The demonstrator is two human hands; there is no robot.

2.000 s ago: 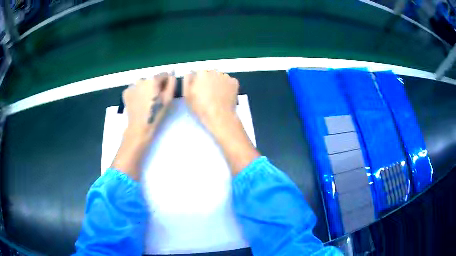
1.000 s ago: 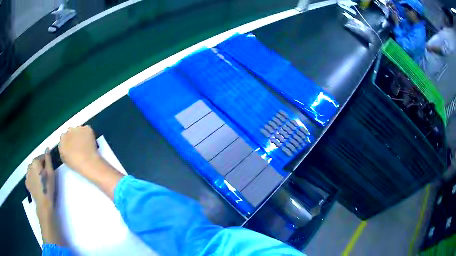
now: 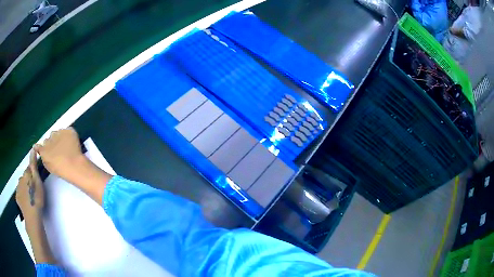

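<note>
The white work sheet point(image 3: 81, 222) lies on the dark bench at the lower left. My right hand point(image 3: 60, 151), bare, is curled at the sheet's far edge, beside a dark mark. My left hand point(image 3: 30, 189), bare, is next to it on the left, with fingertips close to the right hand. I cannot tell if either hand holds anything. Blue release film point(image 3: 143, 86) lies in strips on the bench to the right. It bears grey rectangular adhesive pads point(image 3: 216, 140) in a column and small curved adhesive pads point(image 3: 298, 119) in rows.
A green conveyor belt point(image 3: 103, 48) with a white edge runs behind the bench. A dark small parts bin point(image 3: 325, 216) with clear film sits below the bench edge. A large dark-green crate point(image 3: 390, 130) with red-wired parts stands at right. Two people in part show at upper right.
The view has swung to the right, so the hands now show at far left and the film more centrally. The hands stay at the sheet's far edge.
</note>
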